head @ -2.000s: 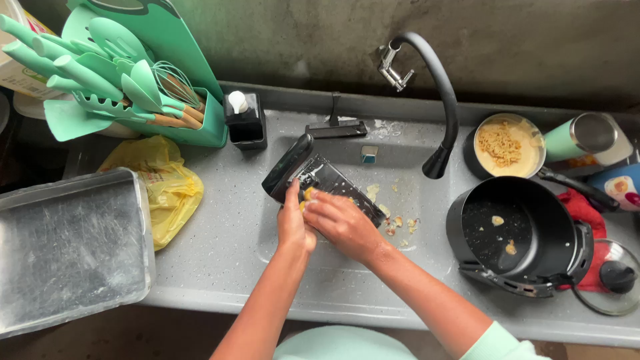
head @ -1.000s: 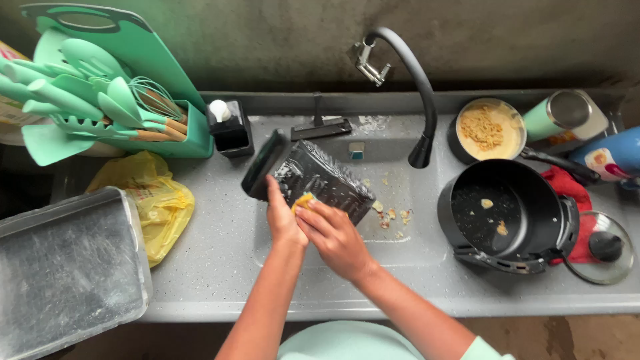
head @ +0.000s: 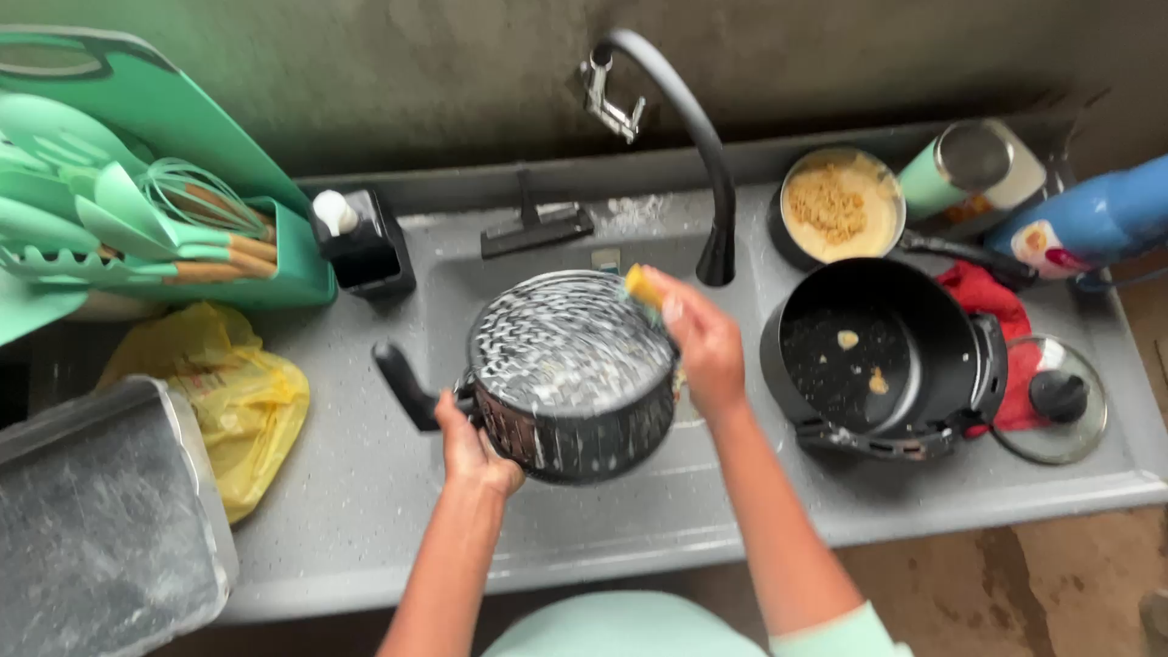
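Observation:
A round black air fryer basket, its perforated bottom streaked with pale foam, is tilted over the grey sink. My left hand grips its lower left side beside the black handle. Between the fingers of my right hand is a yellow sponge with a greenish side, at the basket's upper right rim. Food scraps in the sink are mostly hidden behind the basket. The image is blurred around the basket.
A curved black faucet rises behind the sink. Right are a black air fryer drawer, a saucepan and a glass lid. Left stand a black soap dispenser, a yellow plastic bag and a metal tray.
The black basket has been turned from its side so that its perforated bottom faces up. My right hand has moved with the sponge from beside my left hand to the basket's far right rim.

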